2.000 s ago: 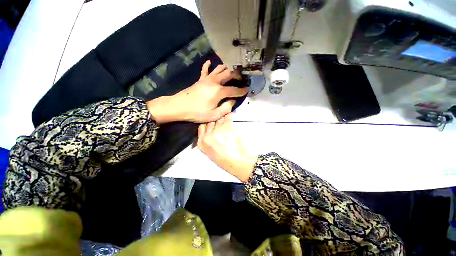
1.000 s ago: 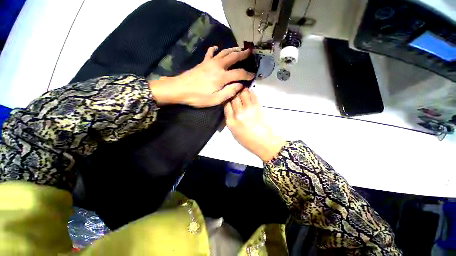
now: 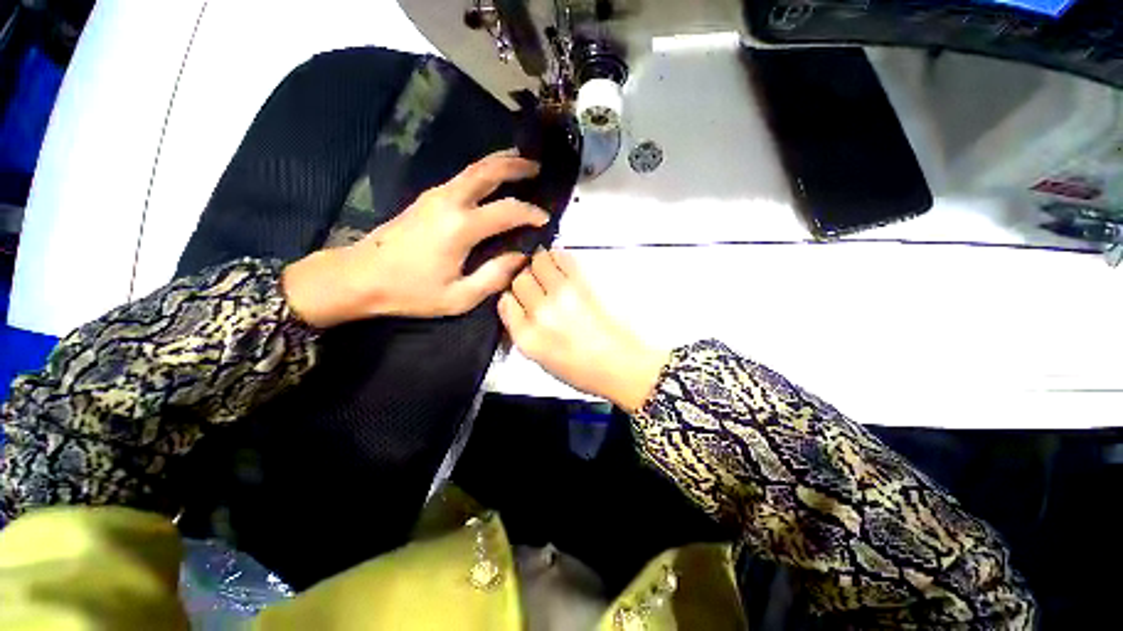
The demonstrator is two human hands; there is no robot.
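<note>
The black mesh back panel (image 3: 382, 407) lies on the white machine table and hangs over its front edge. A camouflage strip (image 3: 400, 117) crosses its upper part. The panel's right edge runs up to the presser foot (image 3: 558, 105) of the sewing machine. My left hand (image 3: 431, 247) lies flat on the panel with fingers spread, just below the foot. My right hand (image 3: 573, 323) has its fingers bent on the panel's right edge, beside my left fingertips; its thumb is partly hidden. The needle point cannot be made out.
A white cylinder (image 3: 600, 106) stands right of the foot. A black smartphone (image 3: 840, 142) lies on the machine bed (image 3: 690, 203). The dark control panel (image 3: 973, 35) is at the upper right. Crinkled clear plastic (image 3: 232, 579) shows by my lap.
The panel has turned more upright, and its camouflage strip is steeper. My left hand has moved back from the foot, with its fingers more spread. My right hand stays at the panel's edge. The view has shifted.
</note>
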